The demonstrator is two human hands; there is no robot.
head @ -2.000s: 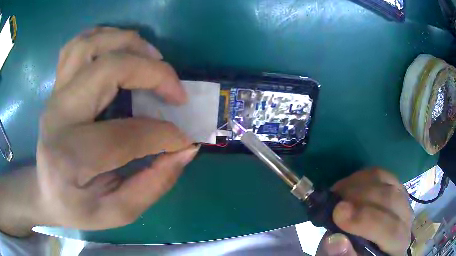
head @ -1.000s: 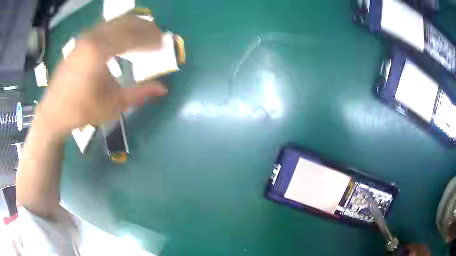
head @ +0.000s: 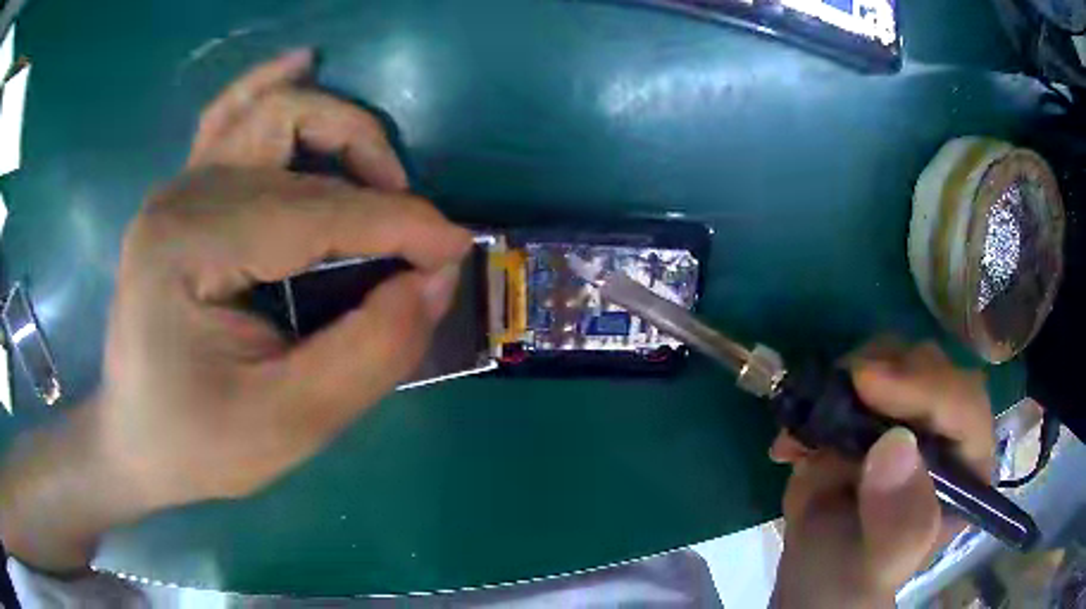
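My left hand (head: 274, 297) pinches a black-faced LCD screen (head: 459, 319) near its right end, over the left half of a dark phone housing (head: 699, 256). The screen's orange flex cable (head: 516, 295) lies at the left edge of the silvery and blue circuit board (head: 613, 322). My right hand (head: 887, 464) holds a soldering iron (head: 759, 369) by its black handle. The iron's silver barrel reaches over the board, its tip at the board's upper middle; whether it touches is unclear. My left fingers hide much of the screen.
A round cream-yellow ring with silvery crumbs inside (head: 947, 238) stands at the right. Part of another unit (head: 810, 26) shows at the top right. A slim metal-edged item (head: 32, 345) lies at the far left. The green mat (head: 572, 476) has a curved front edge.
A second ago my left hand was blurred at the upper left around a white screen; now it holds a black-faced screen at the housing. The white-backed screen shown earlier on the housing is not visible.
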